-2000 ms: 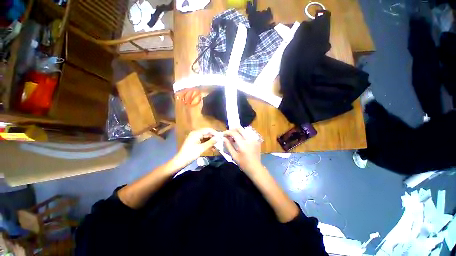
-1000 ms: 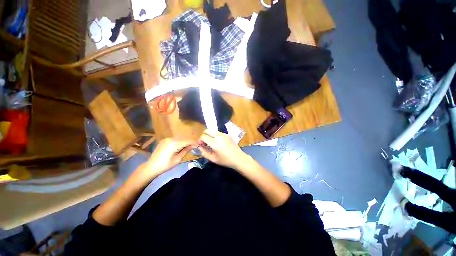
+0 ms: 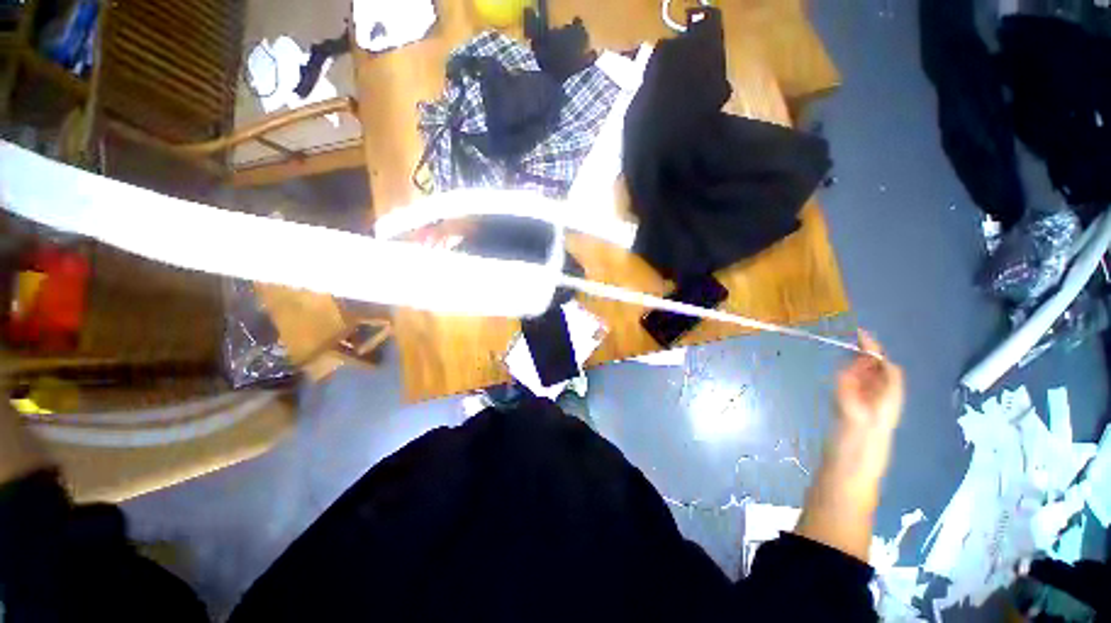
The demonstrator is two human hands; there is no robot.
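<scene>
A wide white curved strip (image 3: 280, 256) stretches through the air from the left picture edge to above the table. A thin white band (image 3: 719, 316) runs taut from its right end to my right hand (image 3: 870, 383), which pinches it at the fingertips, out past the table's right side. My left hand (image 3: 17, 441) is blurred and cut off at the left edge; its fingers and anything in them cannot be made out. Another white curved strip (image 3: 475, 205) lies across the table (image 3: 451, 365), partly behind the wide one.
A plaid fabric piece (image 3: 585, 122), a black garment (image 3: 719, 170) and a dark phone (image 3: 685, 310) lie on the table. A brown board (image 3: 183, 456) with pale strips is at the left. White offcuts (image 3: 999, 511) cover the floor at right, near a person's dark sleeve (image 3: 1066, 574).
My hands, together at the table's front edge before, are now far apart. The wide strip has swung from lengthwise over the table out to the left, and the thin band now stretches right.
</scene>
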